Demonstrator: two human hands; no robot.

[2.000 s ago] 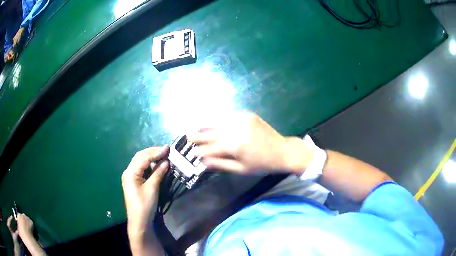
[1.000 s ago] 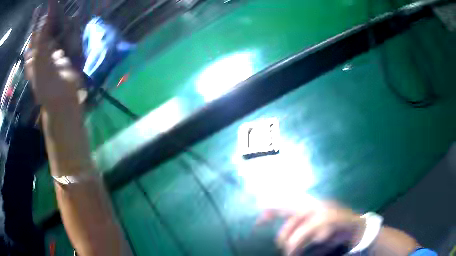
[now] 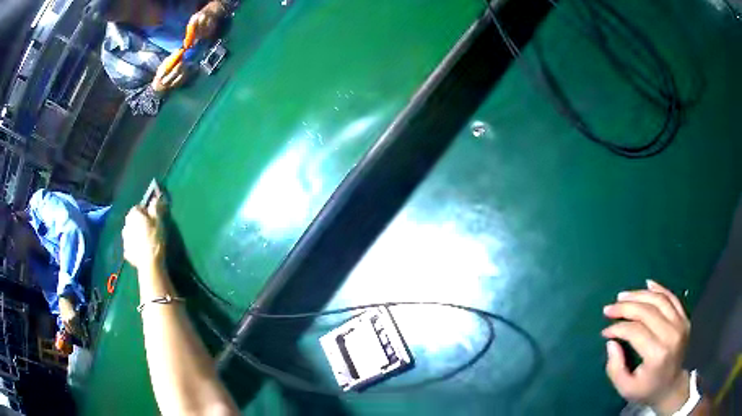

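My left hand reaches far to the left, beyond the raised dark divider, with a thin band on the wrist. Its fingers hold a small grey-white housing, partly hidden by them. My right hand is at the lower right, fingers apart and empty, with a white wristband. A second grey-white housing, with a large window and a slotted side, lies alone on the green table. A thin black cable loops around it and crosses the divider.
The dark divider runs diagonally across the table. Black cables lie coiled at the upper right. Across the table, a person holds an orange tool near a small unit. Another person in blue is at the far left.
The view has swung left. My left hand has gone from the held housing near my lap, through a raised position, to beyond the divider. My right hand has let go of the housing and opened.
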